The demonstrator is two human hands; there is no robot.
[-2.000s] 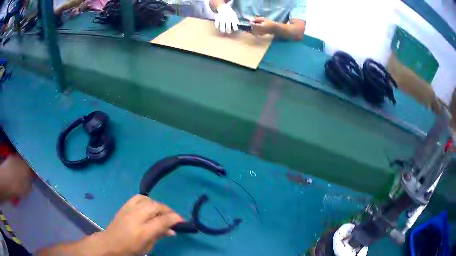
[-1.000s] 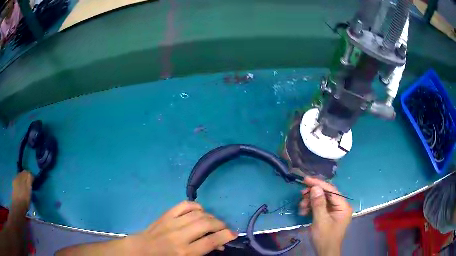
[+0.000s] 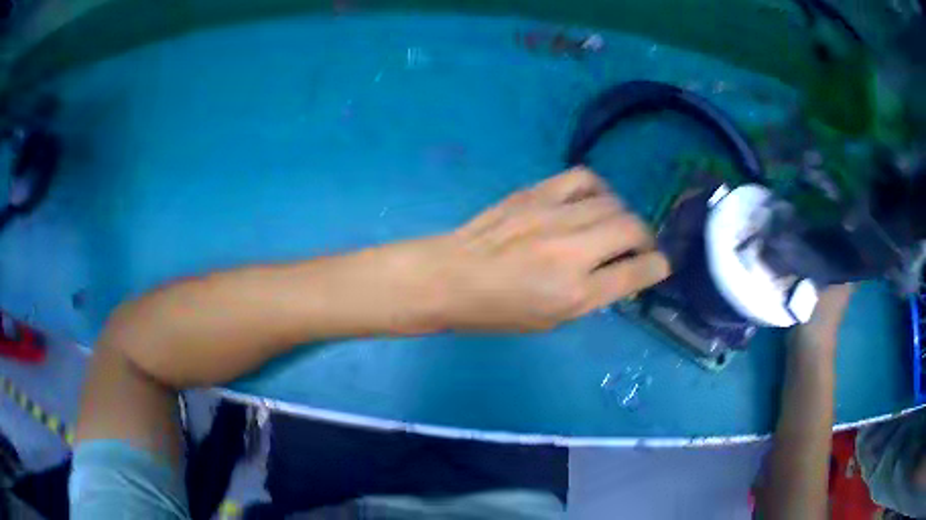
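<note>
The black padded headband arcs behind the press at the right of the bench. My left hand is at its left end, fingers curled, in front of the press fixture; it covers that end, and the yoke cannot be made out. The white ring sits around the ram tip above the fixture. My right hand is mostly hidden behind the ring and ram, on the right side of the press; its fingers do not show.
The press base plate has a corner showing near the front. Complete headphones lie blurred at the far left. A blue bin is cut off at the right edge. A red stool stands below the bench edge.
My left hand has carried the headband right and back to the press. My right hand has moved from the headband's right end to behind the ring. The view has shifted right and down.
</note>
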